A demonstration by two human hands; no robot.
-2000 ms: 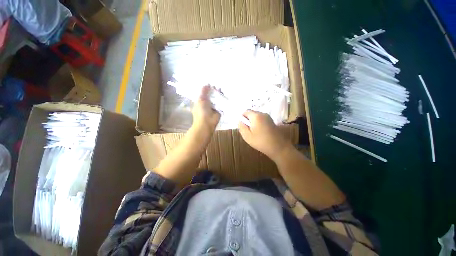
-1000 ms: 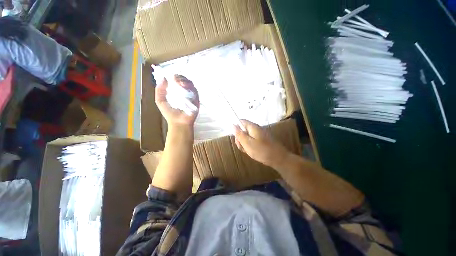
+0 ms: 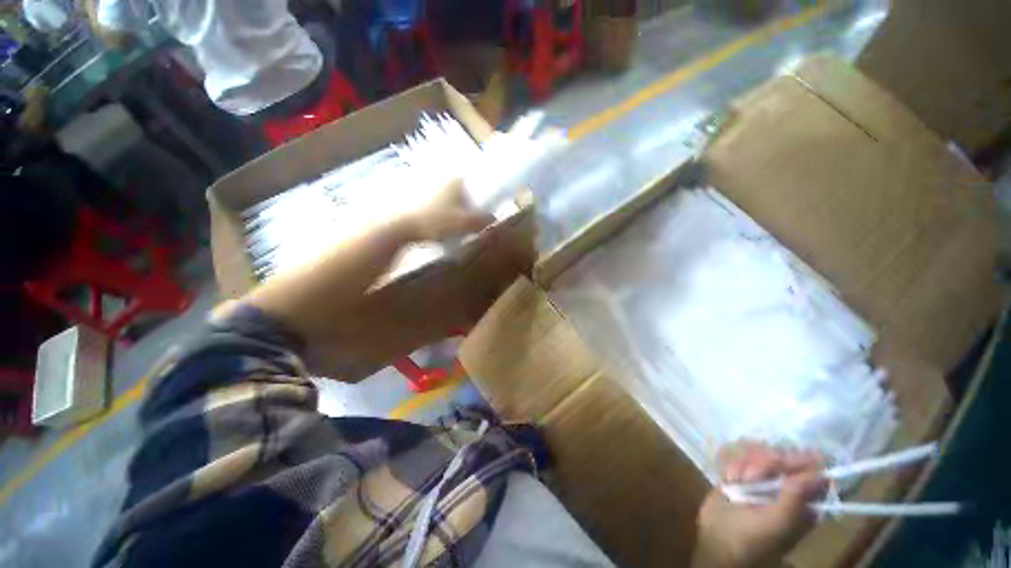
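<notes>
My left hand point(image 3: 449, 216) is blurred over the right end of the second carton point(image 3: 333, 164). It grips a bundle of white sticks point(image 3: 516, 155) whose ends stick out past the fingers. Sticks fill that carton in a long row. My right hand point(image 3: 770, 488) is at the near edge of the main carton point(image 3: 621, 227), closed on a couple of white sticks point(image 3: 887, 460) that point right. White sticks point(image 3: 732, 322) fill the main carton under strong glare.
Brown flaps point(image 3: 865, 166) stand out from the main carton. Red stools point(image 3: 105, 272) and a seated person in white point(image 3: 249, 50) are beyond the second carton. A yellow floor line point(image 3: 665, 78) runs behind. The green bench edge point(image 3: 953, 477) is at the lower right.
The view has turned left, bringing the second carton nearer the middle. My left hand has moved from above the main carton to the second carton with its bundle. My right hand still holds sticks.
</notes>
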